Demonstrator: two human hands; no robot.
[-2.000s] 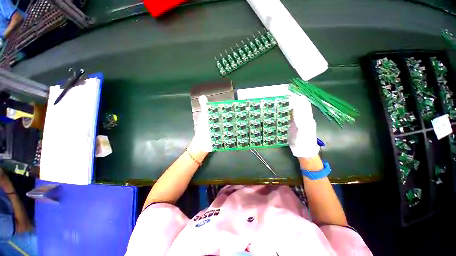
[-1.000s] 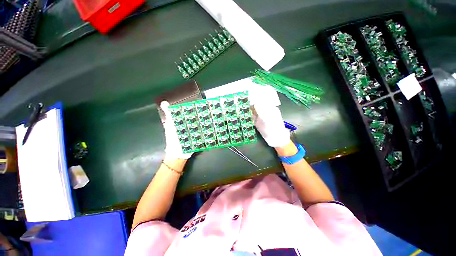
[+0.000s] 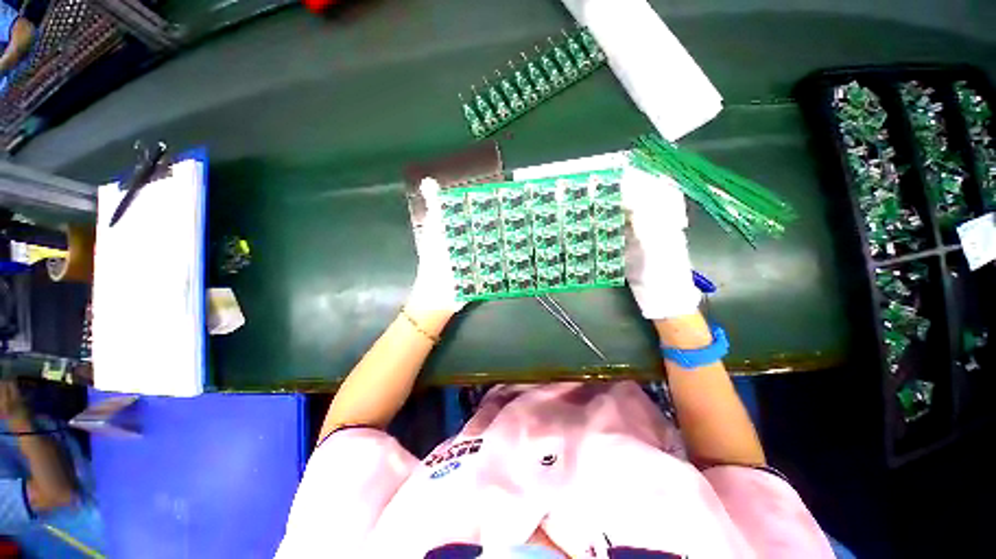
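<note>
A green PCB panel (image 3: pixel 533 236) with a grid of small boards is held level between my hands, in the middle of the view. My left hand (image 3: pixel 436 253), in a white glove, grips its left edge. My right hand (image 3: pixel 657 247), also gloved, grips its right edge. The panel hides parts of a brown grooved plate (image 3: pixel 453 165) and a white sheet (image 3: pixel 568 166) behind it. Silver tweezers (image 3: pixel 571 326) lie below the panel. The blue handle of a tool (image 3: pixel 703 283) shows just right of my right hand.
A panel strip (image 3: pixel 532 83) and a white wrapped roll (image 3: pixel 653 68) lie behind. Green break-off rails (image 3: pixel 715 191) are right of them. A black compartment tray (image 3: pixel 887 262) of boards is far right. A clipboard (image 3: pixel 150 278) and a blue folder (image 3: pixel 199 470) are left. Another person's arm (image 3: pixel 42 459) shows far left.
The camera view has swung away and back, shifting the whole scene. My hands still hold the panel by both ends; nothing was released or newly taken.
</note>
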